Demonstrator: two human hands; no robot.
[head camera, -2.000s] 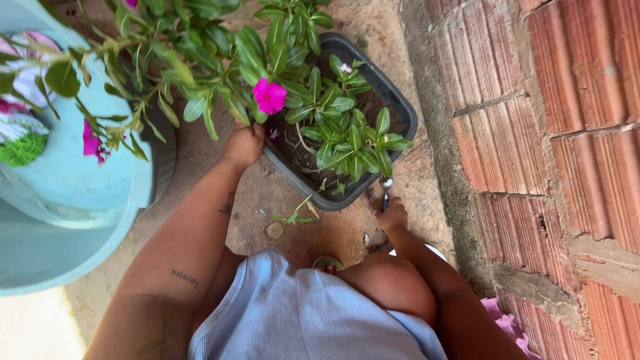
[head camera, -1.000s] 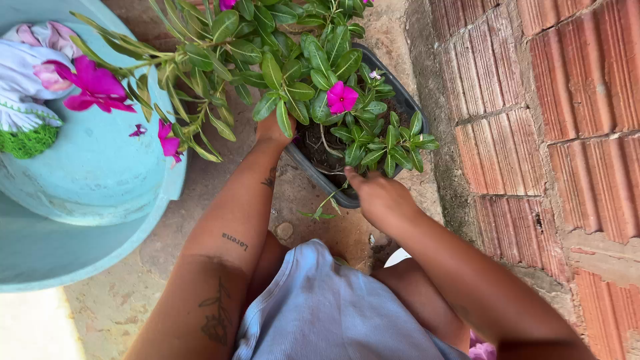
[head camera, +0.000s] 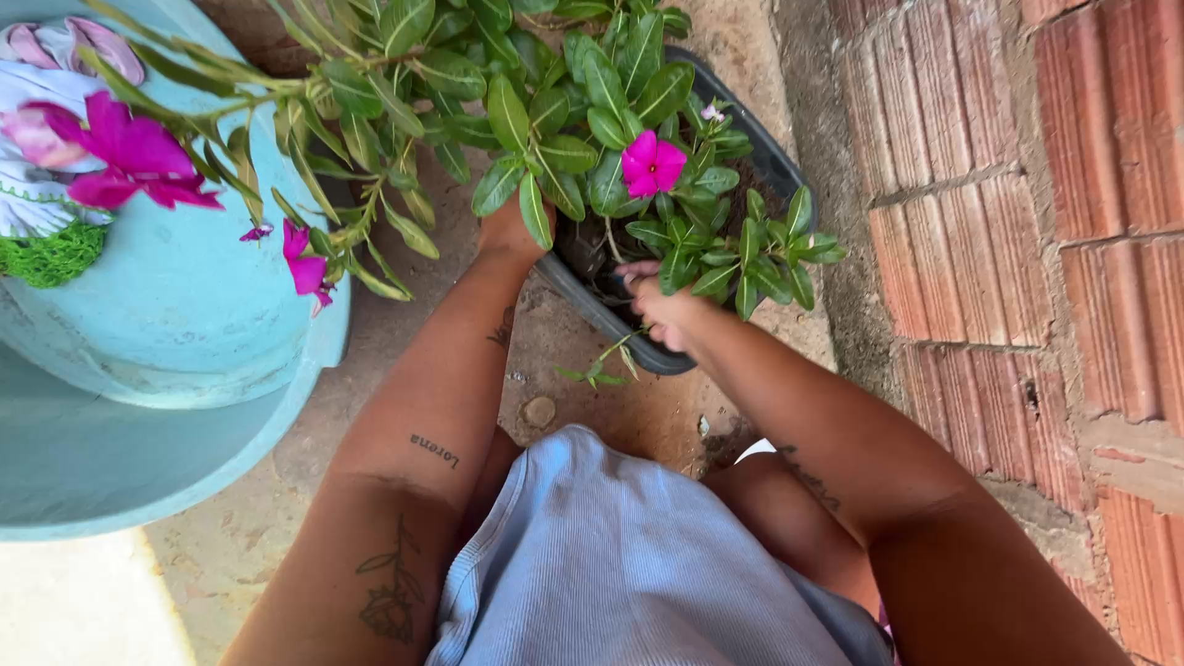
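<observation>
A flowering plant with green leaves and a magenta flower (head camera: 653, 165) grows in a dark plastic planter (head camera: 782, 157) filled with dark soil (head camera: 585, 248). At the planter's left rim is my left hand (head camera: 516, 227), its fingers largely hidden under leaves. My right hand (head camera: 659, 301) reaches over the near rim into the soil beside a pale stem, with its fingers curled. A small dark bit shows at those fingers, perhaps part of a tool, but its shape is hidden. A cut or loose leafy sprig (head camera: 597, 370) hangs at the planter's near edge.
To the left stands a large light-blue plastic tub (head camera: 213, 342) with cloths (head camera: 46, 120) and a green crocheted edging (head camera: 55, 252) in it. Leafy branches with magenta flowers overhang the tub. A wall of ribbed red bricks (head camera: 962, 259) rises on the right, beside the concrete floor (head camera: 370, 388).
My right hand has moved from the floor beside the planter, where it held a small tool, into the soil over the near rim. My left hand stays by the left rim.
</observation>
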